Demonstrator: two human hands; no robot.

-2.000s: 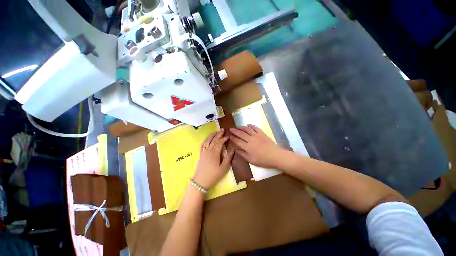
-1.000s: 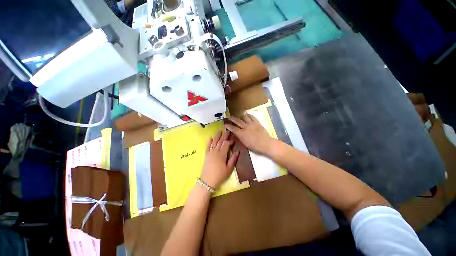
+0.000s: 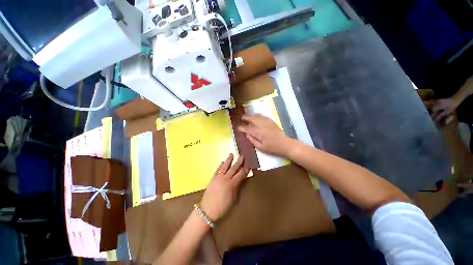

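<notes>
A template with a bright yellow centre [image 3: 194, 152] and pale side windows lies on a brown bag panel [image 3: 275, 212] under the white sewing machine head [image 3: 189, 70]. A narrow dark brown strap piece [image 3: 247, 150] lies along the yellow plate's right edge. My left hand [image 3: 225, 186] rests flat, fingertips at the yellow plate's lower right corner by the strip's lower end. My right hand [image 3: 263, 135] has its fingertips on the strip's upper part, palm over the right white window. Neither hand visibly grasps anything.
A tied brown bundle [image 3: 96, 191] lies on a printed paper sheet [image 3: 78, 235] at left. The control panel [image 3: 88, 46] is upper left. A rolled panel end [image 3: 254, 62] lies behind the template. Another person's hand [image 3: 443, 109] shows at far right.
My left hand has slid down toward the yellow plate's lower right corner. My right hand has moved slightly down along the strip. Another person's hands have come into view at right.
</notes>
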